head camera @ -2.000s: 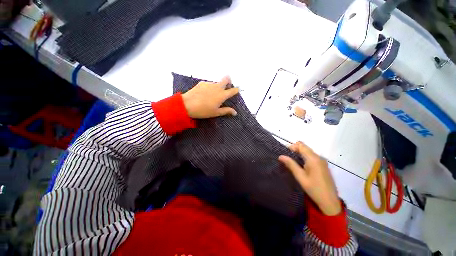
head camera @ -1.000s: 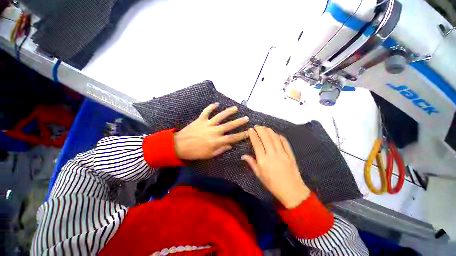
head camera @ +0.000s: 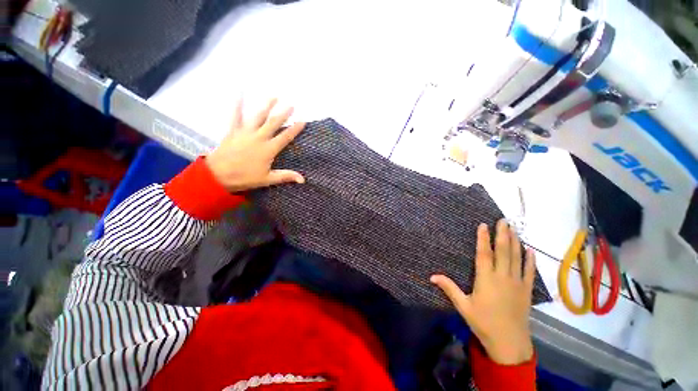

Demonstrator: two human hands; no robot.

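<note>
A dark checked cut piece (head camera: 375,206) lies spread flat along the front edge of the white table, its right corner pointed. My left hand (head camera: 249,156) rests on its left end with the fingers spread. My right hand (head camera: 497,294) lies palm down on its right end, fingers spread. Neither hand grips the cloth. The sewing machine (head camera: 551,84), white with a blue stripe, stands beyond the cloth on the right. The cloth is not under its presser foot (head camera: 490,118).
Scissors (head camera: 589,271) with yellow and red handles lie right of the cloth. Stacked dark cut pieces (head camera: 141,38) lie at the far left of the table (head camera: 222,76). Small snips (head camera: 57,29) are at the left edge. A blue bin (head camera: 145,172) is below left.
My hands have moved apart from the middle of the cloth, the left hand to its left end and the right hand to its right end. The cloth lies flat.
</note>
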